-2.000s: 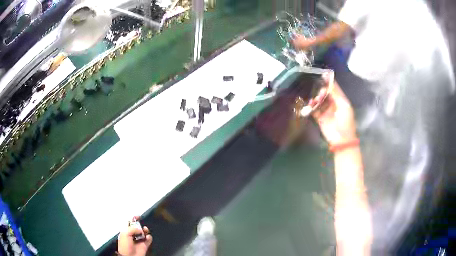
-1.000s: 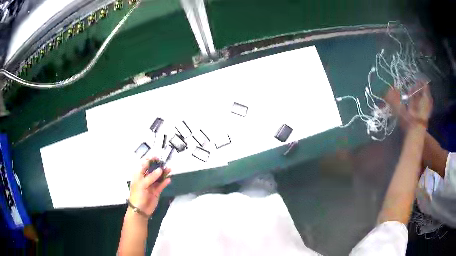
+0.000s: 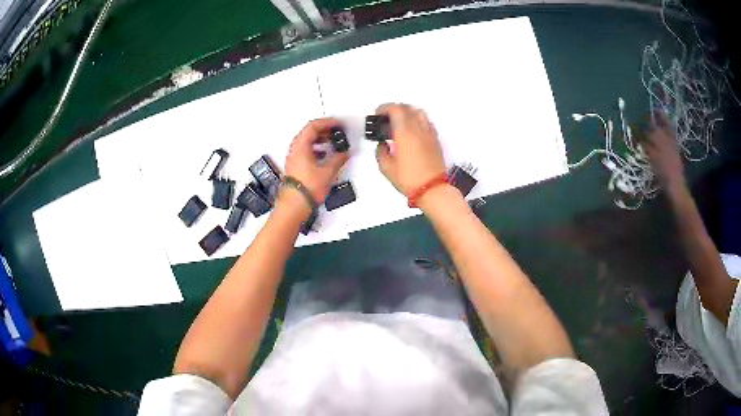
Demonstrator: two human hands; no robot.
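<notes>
My left hand point(image 3: 315, 158) grips a small black adapter point(image 3: 339, 140) above the white paper sheets point(image 3: 455, 73). My right hand point(image 3: 413, 150) grips another black adapter point(image 3: 376, 127), a short gap to the right of the first. Several loose black adapters point(image 3: 253, 197) lie on the paper to the left of my left hand. One adapter point(image 3: 340, 195) lies between my wrists. Another adapter point(image 3: 462, 179) lies beside my right wrist, partly hidden by it.
White cables point(image 3: 630, 166) lie tangled on the green bench point(image 3: 597, 81) at the right. Another person's hand point(image 3: 662, 150) reaches among them. A green conveyor point(image 3: 187, 41) runs behind the bench. A blue bin point(image 3: 12, 313) stands at the far left.
My right hand has moved left from the cable area to the paper and now holds an adapter. My left hand has moved up and right with an adapter. The view has shifted.
</notes>
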